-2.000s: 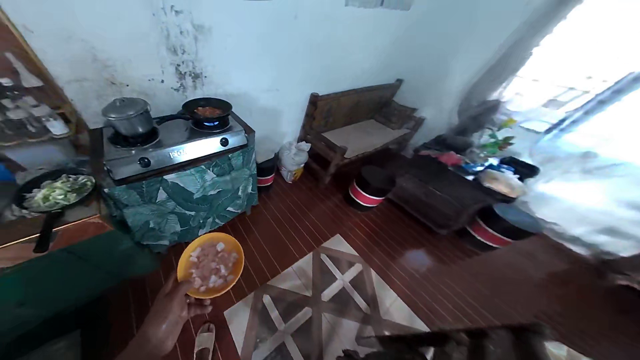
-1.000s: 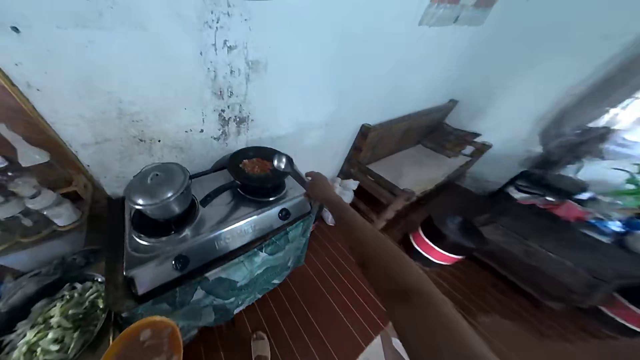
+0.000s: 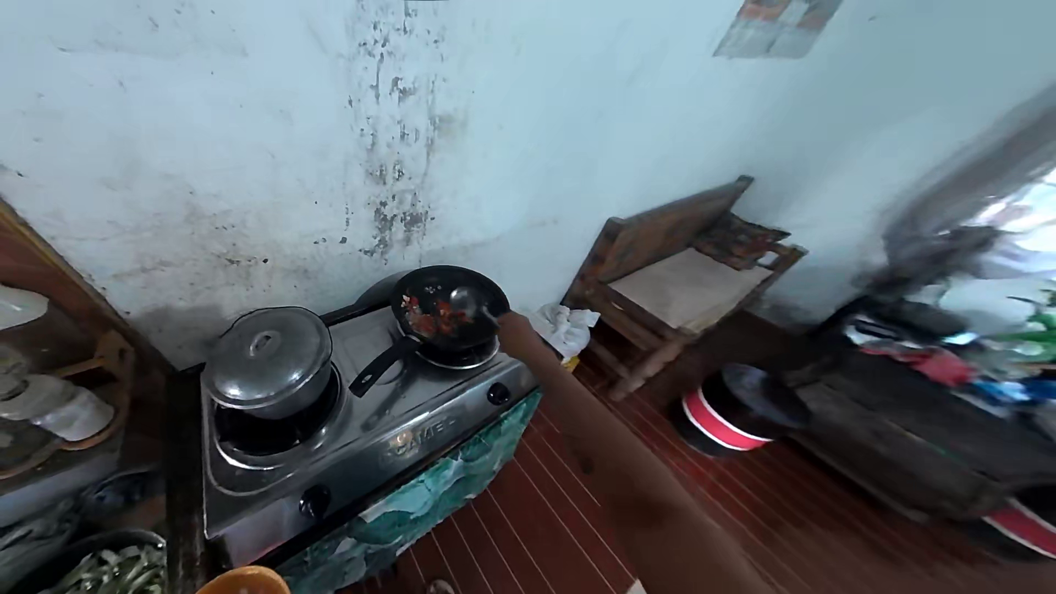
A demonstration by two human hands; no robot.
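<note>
My right hand [image 3: 521, 338] is closed around the handle of a metal ladle [image 3: 468, 302], whose bowl rests inside a black frying pan [image 3: 450, 285]. Reddish chopped food [image 3: 441, 320] lies in the pan, which stands on the right burner of a steel two-burner gas stove [image 3: 412, 437]. The pan's black handle points down and left. My left hand is out of view. At the bottom edge shows the rim of an orange bowl [image 3: 245, 580]; its contents are hidden.
A lidded aluminium pot [image 3: 269, 360] sits on the left burner. Sliced green vegetables [image 3: 120, 572] fill a dark pan at lower left. Jars [image 3: 70, 408] stand on a shelf. Right of the stove are a white plastic bag [image 3: 565, 330], a wooden bench [image 3: 685, 285] and a black round stool [image 3: 742, 408].
The orange bowl was held over the floor with pale chopped food in it, and later stood lower left of the stove. My right arm reached in with the ladle. The view has moved closer to the stove.
</note>
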